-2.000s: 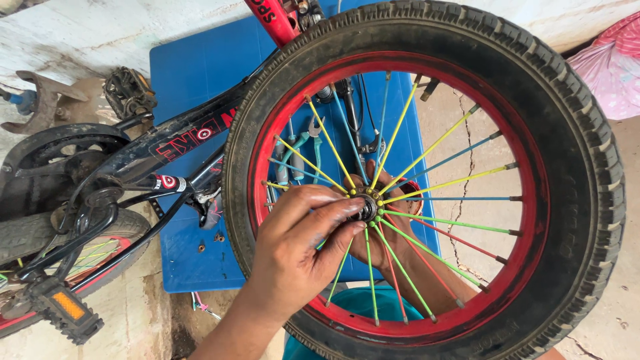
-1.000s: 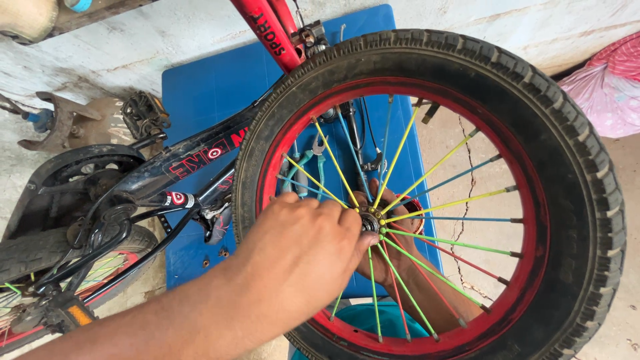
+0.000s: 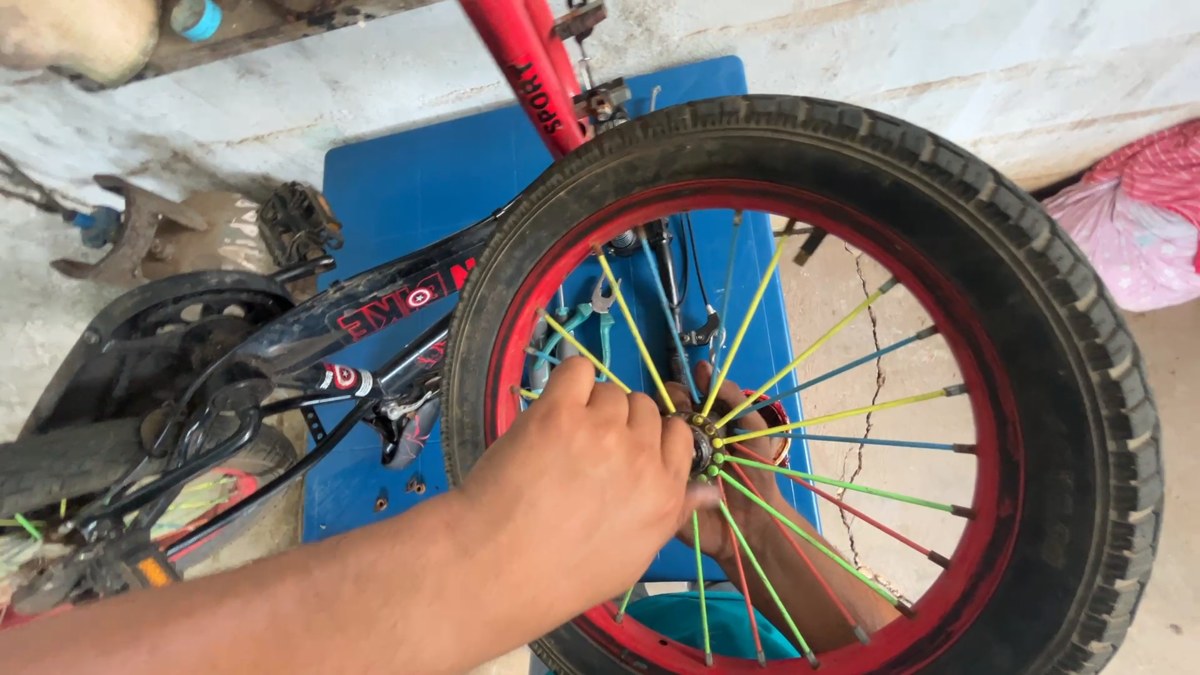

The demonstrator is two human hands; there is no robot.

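A bicycle wheel with a black knobby tyre (image 3: 1059, 309), a red rim (image 3: 1008, 450) and yellow, blue, green and red spokes is held up, facing me. My left hand (image 3: 591, 459) reaches in from the lower left, its curled fingers and thumb at the near end of the hub (image 3: 703, 442); what lies under the fingers is hidden. Behind the spokes, my right hand (image 3: 741, 497) grips the hub from the far side, partly covered. A round red-rimmed container (image 3: 773, 422) shows beside its fingers. Teal-handled pliers (image 3: 605, 323) lie behind the wheel.
The blue table (image 3: 403, 197) carries small metal parts (image 3: 414, 485) and a black brake lever (image 3: 703, 333). A black bicycle frame (image 3: 375, 305) and a red fork (image 3: 534, 70) crowd the left and top. A metal bracket (image 3: 136, 230) stands left; a pink bag (image 3: 1125, 234) sits right.
My left hand has turned at the hub: two seconds ago its fingertips pinched there in view, now its back covers them. The right hand stays behind the wheel. The view has shifted somewhat.
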